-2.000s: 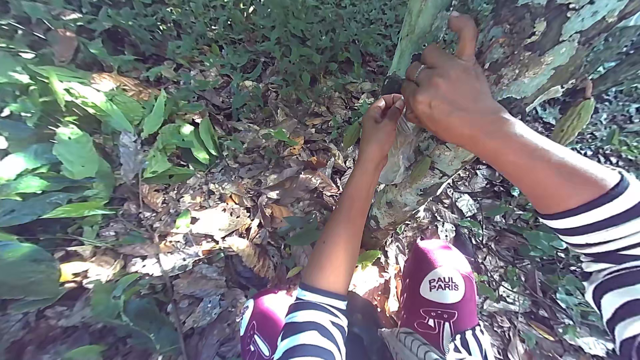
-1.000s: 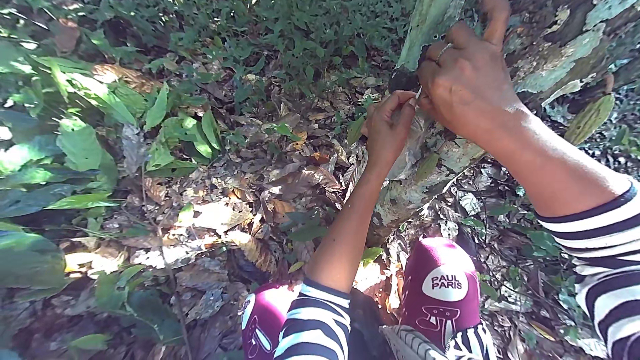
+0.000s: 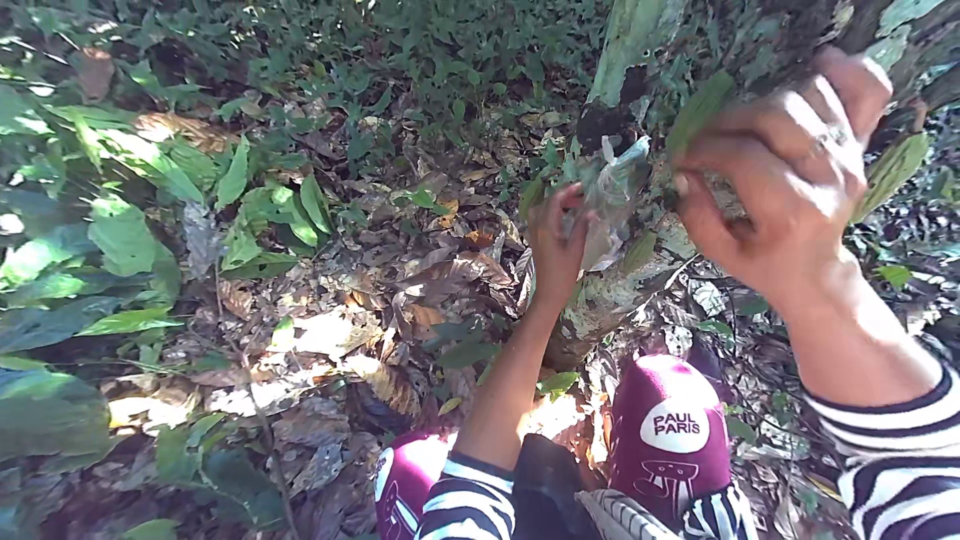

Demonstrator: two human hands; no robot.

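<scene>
A clear plastic bag (image 3: pixel 619 180), knotted or gathered at its top, hangs against the mossy tree trunk (image 3: pixel 600 315). My left hand (image 3: pixel 559 244) is beside its left edge, thumb and fingers curved and apart; whether they touch the plastic cannot be told. My right hand (image 3: pixel 780 172), blurred, is raised to the right of the bag, thumb and forefinger curled toward each other. A green pod (image 3: pixel 697 112) shows at its fingertips; whether the hand touches it is unclear. Another green ridged pod (image 3: pixel 892 174) hangs behind the right wrist, and a small one (image 3: pixel 639 251) lies below the bag.
A pale green lichen-covered stem (image 3: pixel 626 49) rises behind the bag. Dry leaf litter (image 3: pixel 330 330) covers the ground, with broad green leaves (image 3: pixel 127 240) at the left. My knees in maroon cloth (image 3: pixel 667 450) are close below the trunk.
My hands were together at the trunk and have moved apart, the right one to the right. The plastic bag and the pod by my right hand now show between and beside them.
</scene>
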